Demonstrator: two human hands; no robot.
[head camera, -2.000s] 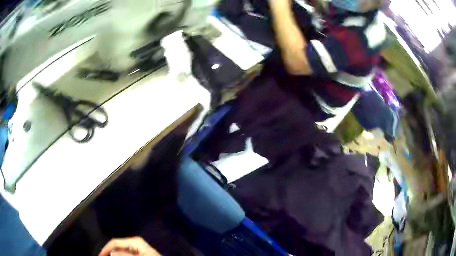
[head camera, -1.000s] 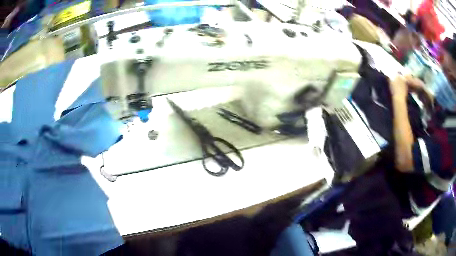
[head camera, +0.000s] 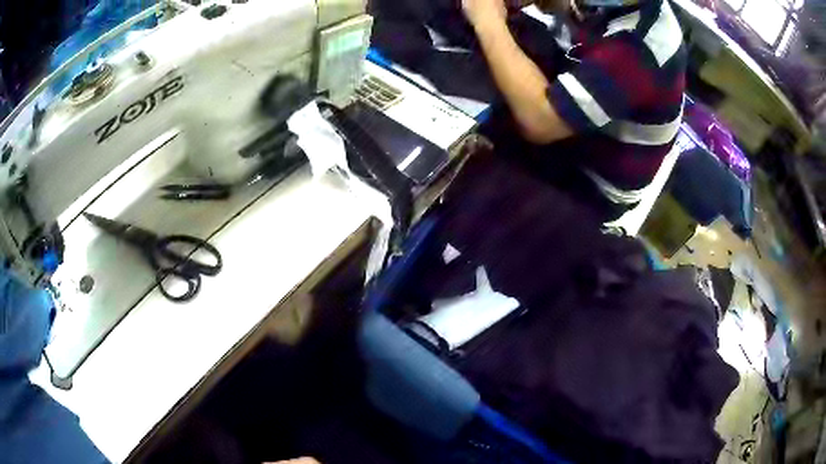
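The pale sewing machine head (head camera: 154, 118) marked ZOJE stands at the upper left. Black shears (head camera: 172, 258) lie on the machine bed, loops toward the table's front edge. Slim dark snips (head camera: 196, 191) lie beyond them. Blue fabric (head camera: 36, 417) lies at the left edge, cut off by the frame. A small bit of a hand (head camera: 292, 460) shows at the bottom edge; which hand it is and its fingers cannot be told. No other hand of mine is in view.
A blue basket (head camera: 516, 430) with a padded blue cloth (head camera: 421, 381) on its rim stands right of the table (head camera: 263, 254). It holds dark garment pieces (head camera: 598, 353) and a white paper (head camera: 475, 313). Another person in a striped shirt (head camera: 625, 86) is at the upper right.
The view swung left to the machine and blue fabric, then back right toward the basket. The shears and snips have not moved on the bed. The hand at the bottom shows less than two seconds ago.
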